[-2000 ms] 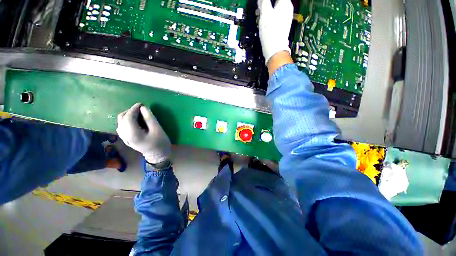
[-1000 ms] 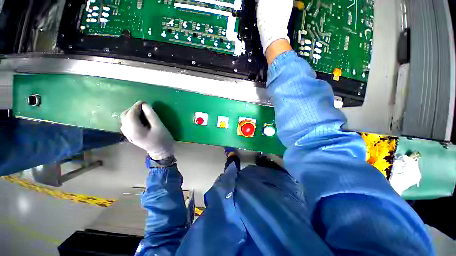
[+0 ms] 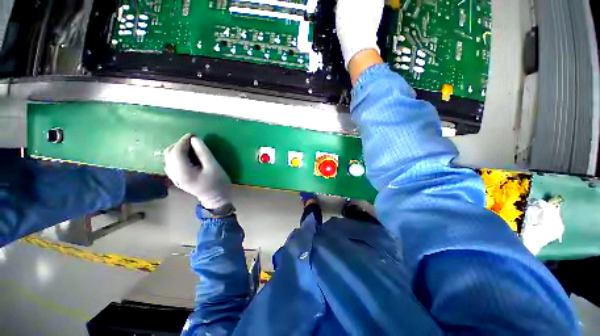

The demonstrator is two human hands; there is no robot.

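Two green circuit boards lie at the top in black carrier frames, a left one (image 3: 197, 29) with white strips and a right one (image 3: 454, 52). The black carrier frame (image 3: 263, 75) borders them. My right hand (image 3: 360, 26), in a white glove, reaches over the dark frame part between the boards. Its fingertips are cut off by the top edge, so its hold cannot be told. My left hand (image 3: 197, 172), also white-gloved, is loosely curled over the front edge of the green control panel (image 3: 125, 134), with no object visible in it.
The panel bears a red emergency stop (image 3: 326, 167) and small buttons. Yellow parts (image 3: 505, 197) and a crumpled white cloth (image 3: 543, 224) lie at right. A blue-clad person's leg (image 3: 59, 197) is at left. A black bin (image 3: 138, 319) stands below.
The view has shifted slightly, moving the panel and boards in the picture. My right hand sits nearer the top edge, more cut off. The other person's legs at left have changed position.
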